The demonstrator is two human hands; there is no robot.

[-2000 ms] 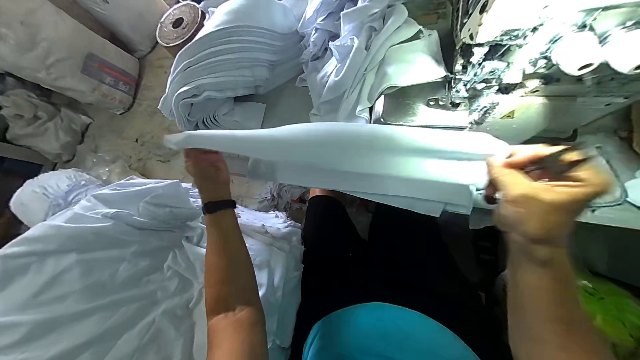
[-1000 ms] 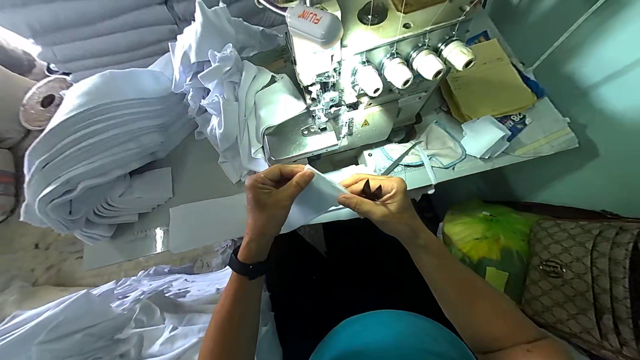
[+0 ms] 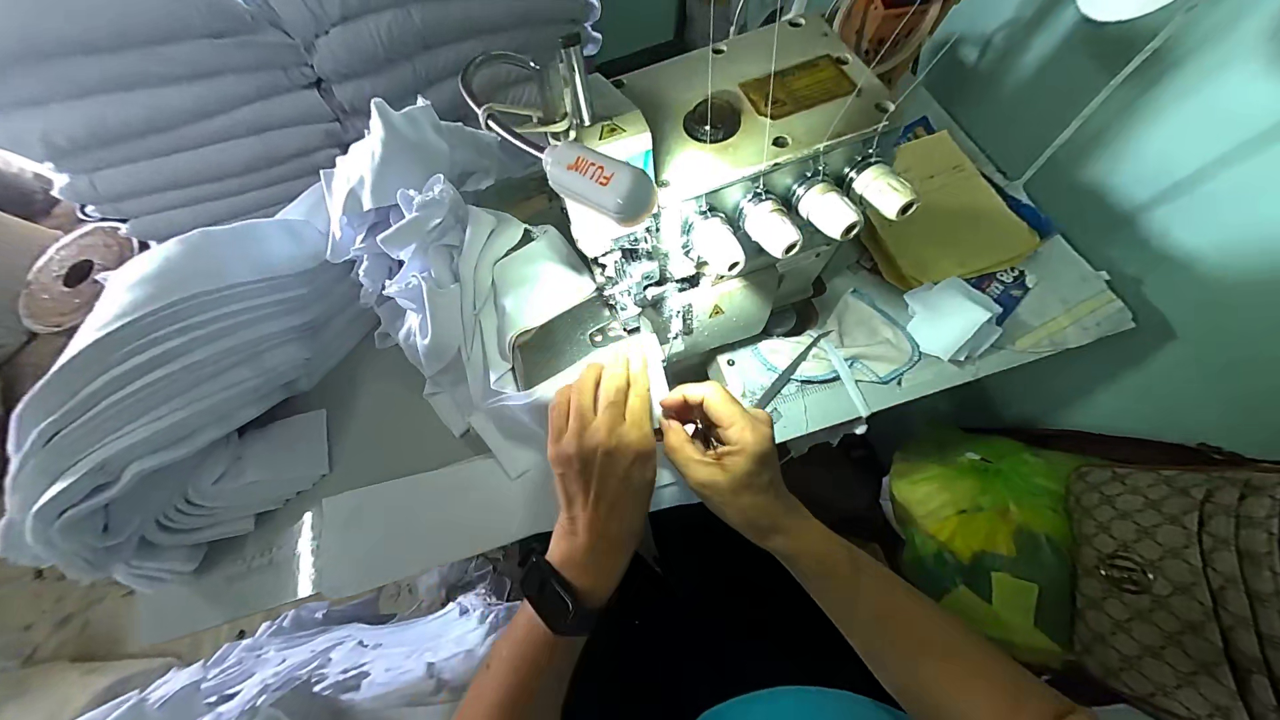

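An overlock sewing machine [image 3: 740, 130] with white tension knobs and a lit lamp head stands at the top centre. White fabric [image 3: 645, 355] lies on its plate, with one end close under the presser foot. My left hand [image 3: 605, 440], a black watch at its wrist, lies flat with fingers together on this fabric. Just right of it my right hand [image 3: 720, 440] has curled fingers at the fabric's edge and a small dark metal tool, partly hidden, in the palm. A crumpled heap of white fabric [image 3: 430, 270] lies left of the machine.
Stacked, folded white pieces [image 3: 200, 330] fill the table's left side, a thread cone [image 3: 75, 275] beyond them. Right of the machine are metal tweezers [image 3: 790, 370], a blue-edged cloth [image 3: 860, 335] and yellow paper [image 3: 945, 210]. A green plastic bag [image 3: 980, 520] and a patterned handbag [image 3: 1170, 570] are lower right.
The fabric has moved from between my raised hands to the machine plate. My left hand has gone from pinching it to lying flat on it. The view has swung towards the machine.
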